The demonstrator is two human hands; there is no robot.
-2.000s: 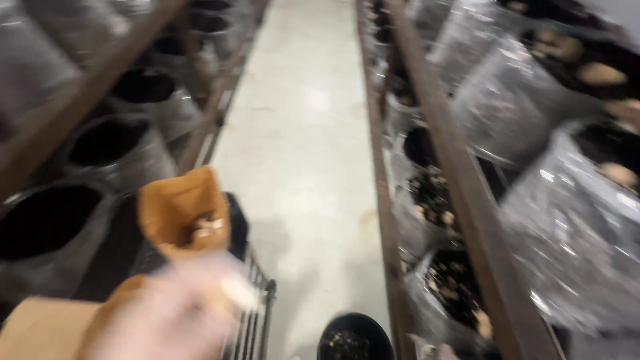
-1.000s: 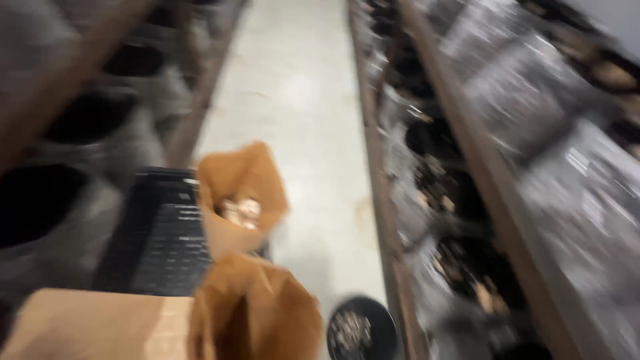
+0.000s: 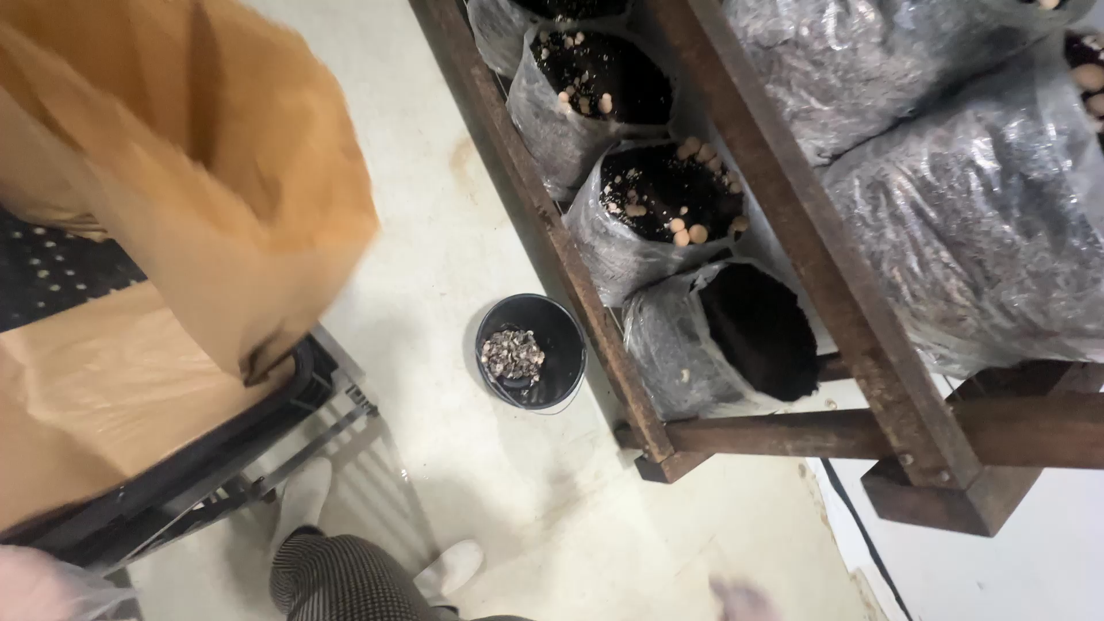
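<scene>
At the bottom left corner is my left hand (image 3: 39, 586), pinkish and cut off by the edge, with clear plastic film about it, beside a black crate (image 3: 185, 509). What it holds, if anything, is hidden. My right hand (image 3: 743, 601) shows only as a blur at the bottom edge, over the floor. A large open brown paper bag (image 3: 259, 172) stands at the upper left, and more brown paper (image 3: 112, 388) lies against the crate. Between crate and rack, a black bucket (image 3: 561, 345) on the floor holds small pale and dark pieces.
A brown rack rail (image 3: 578, 259) runs beside clear plastic bags of dark soil (image 3: 755, 328), some with small round mushrooms (image 3: 697, 233). Larger plastic bags (image 3: 975, 216) lie on the upper shelf. Rack ends (image 3: 940, 504) jut out at lower right. My shoes (image 3: 453, 565) are on the pale floor.
The view has swung down and to the right. Two seconds ago a blurred hand was beside a paper bag; one second ago no hand showed. Now parts of both hands show at the bottom edge.
</scene>
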